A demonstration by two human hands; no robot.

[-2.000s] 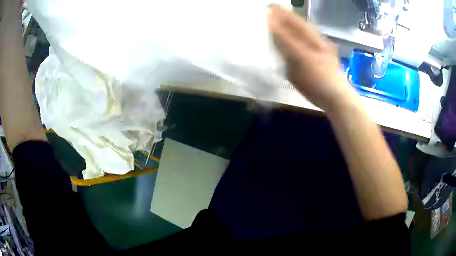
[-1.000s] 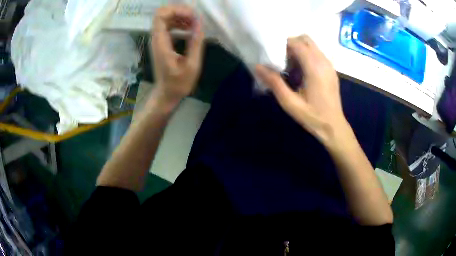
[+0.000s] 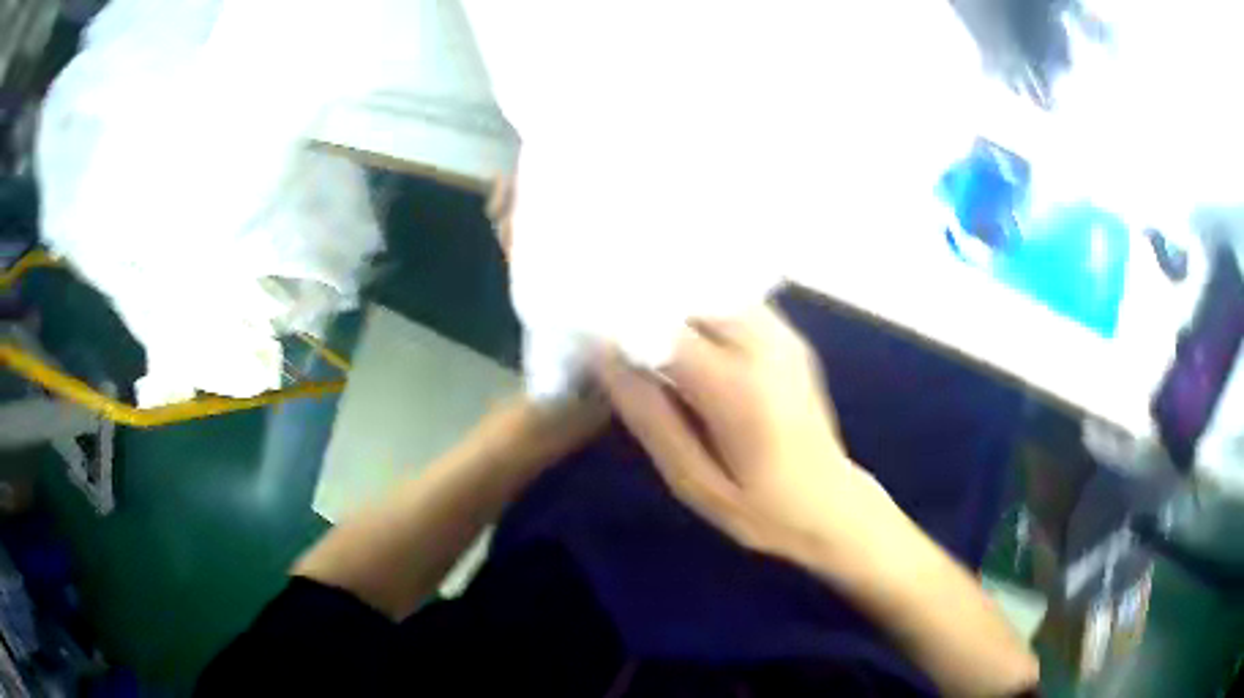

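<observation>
An overexposed white fabric piece [image 3: 655, 164] lies over the table and hangs down over its front edge toward my lap. My right hand [image 3: 730, 409] pinches its lower edge between thumb and fingers. My left hand [image 3: 553, 409] is at the same lower corner, mostly hidden behind the cloth and blurred; some fingertips show at the cloth's left edge. I cannot tell how the left fingers hold it.
A heap of white cloth [image 3: 205, 205] hangs at the left above a yellow bar [image 3: 178, 412]. The white table's brown edge [image 3: 955, 355] crosses the view. A blue plate [image 3: 1071, 266] lies at the right. A pale panel [image 3: 409, 409] is below the table.
Both hands have come together at the cloth's lower edge; the left was apart from it with fingers spread. The cloth now hangs lower over the table edge, and the view is brighter.
</observation>
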